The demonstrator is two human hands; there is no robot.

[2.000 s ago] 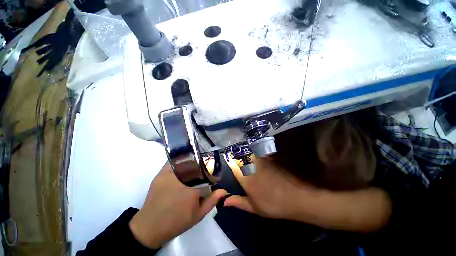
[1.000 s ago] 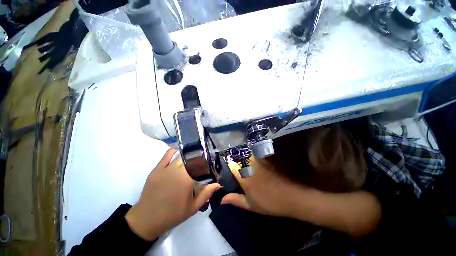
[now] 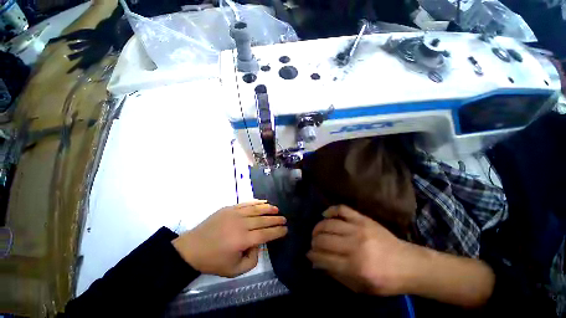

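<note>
The black band (image 3: 270,192) runs from under the needle area of the white sewing machine (image 3: 397,113) towards me. My left hand (image 3: 233,239) lies flat with its fingertips on the band's left edge. My right hand (image 3: 360,251) is at the right, its fingers curled on the black cloth; whether it pinches the cloth is unclear. Brown fabric (image 3: 378,180) is bunched right of the needle, under the machine arm. Plaid fabric (image 3: 456,202) lies right of it. The presser foot (image 3: 268,168) is small and partly hidden by the guard.
A black glove (image 3: 90,43) lies on the brown cardboard surface (image 3: 46,161) at the left. Clear plastic (image 3: 180,46) lies behind the white table (image 3: 143,180). Metal parts (image 3: 419,53) lie on top of the machine. The table's ruler-marked edge (image 3: 229,297) is in front.
The view has pulled back, showing more of the machine. Both hands have come away from the needle towards me and moved apart, exposing more of the black band.
</note>
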